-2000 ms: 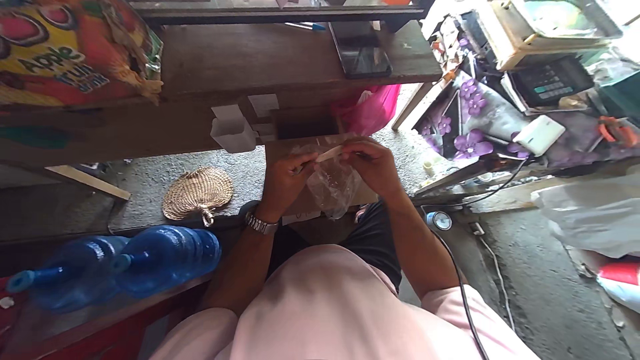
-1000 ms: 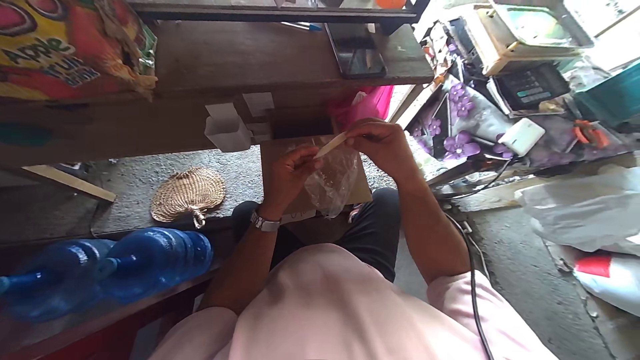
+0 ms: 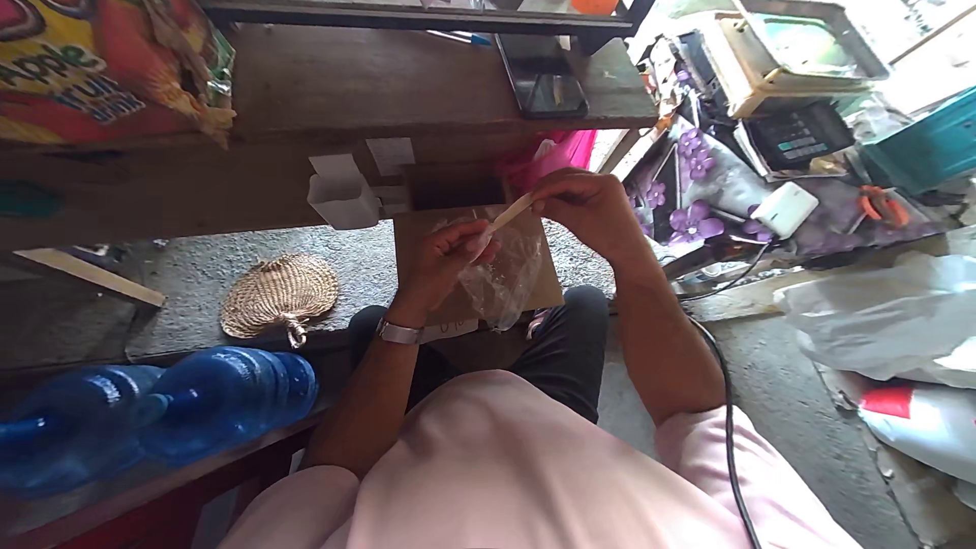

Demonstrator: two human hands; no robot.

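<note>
A pale, flat strip, perhaps a wooden stick (image 3: 509, 214), slants between my hands. My right hand (image 3: 583, 206) pinches its upper end between thumb and fingertips. At the lower end, my left hand (image 3: 457, 248) grips the strip together with a clear plastic bag (image 3: 503, 282), which hangs down beneath the fingers. The bag looks crumpled; what it holds cannot be made out. Behind the bag is a brown cardboard flap (image 3: 415, 263), belonging to a box between my knees and the wooden desk.
A dark phone (image 3: 541, 76) lies on the wooden desk (image 3: 366, 84). A white container (image 3: 343, 198) is on its front. A woven fan (image 3: 280, 297) and blue water bottles (image 3: 229, 396) are at left. At right are a calculator (image 3: 801, 137), orange-handled pliers (image 3: 884, 206) and a black cable (image 3: 728, 427).
My hands have moved apart since the earliest frame, and more of the pale strip shows between them. The cardboard flap behind the bag shows more fully.
</note>
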